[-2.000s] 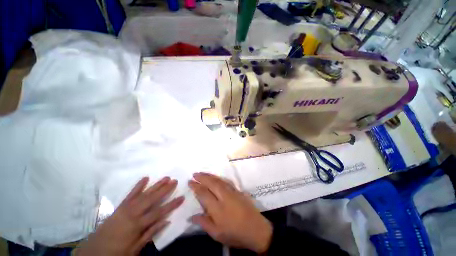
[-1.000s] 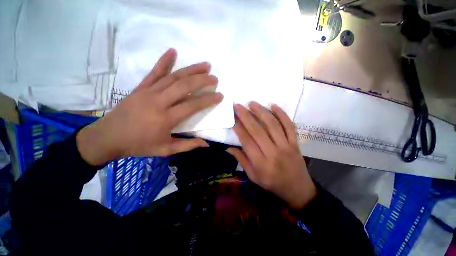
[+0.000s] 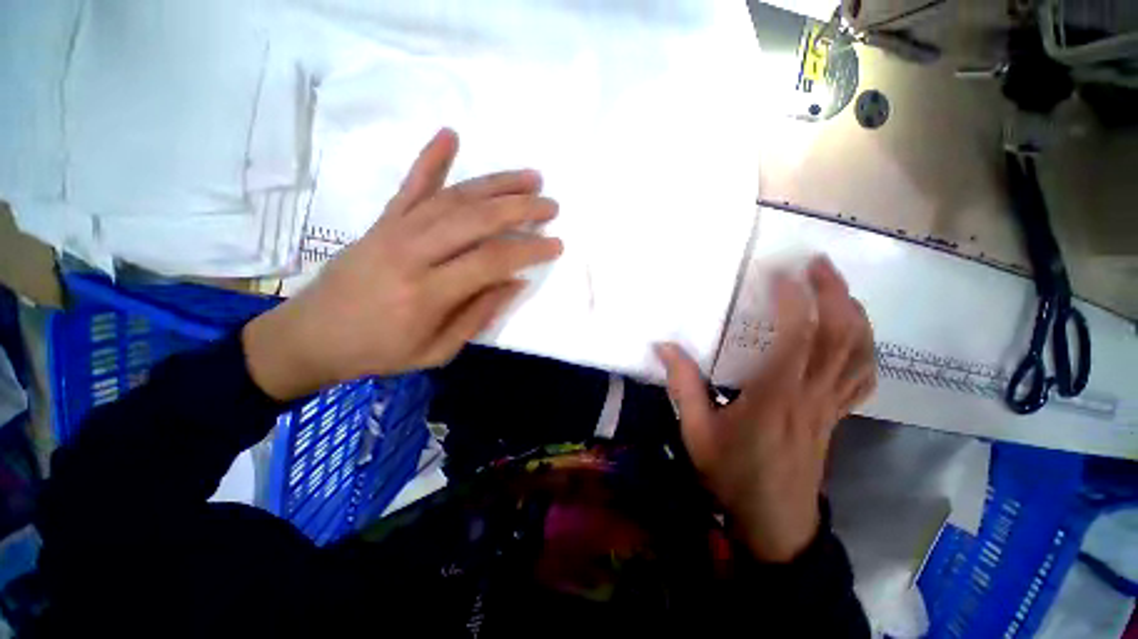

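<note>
A white fabric panel (image 3: pixel 624 162) lies flat on the table in front of me, overexposed by the lamp at its upper part. My left hand (image 3: pixel 424 262) is over the panel's left part, fingers apart, palm down; whether it touches the cloth is hard to tell. My right hand (image 3: pixel 786 387) is at the panel's lower right corner, blurred, fingers spread over the table, thumb near the cloth's edge. The sewing machine's presser foot area (image 3: pixel 817 75) is above right of the panel, with no cloth under it.
Black shears (image 3: pixel 1046 300) lie at the right across the machine bed (image 3: pixel 924 162) and table. A printed ruler (image 3: pixel 942 366) runs along the front edge. More white panels (image 3: pixel 150 137) lie at left. Blue baskets stand at left (image 3: pixel 337 437) and right (image 3: pixel 998 537) of my lap.
The view has tilted down from the machine head. Since one second ago my right hand has moved right, off most of the cloth. The panel's front edge now lies open between my hands.
</note>
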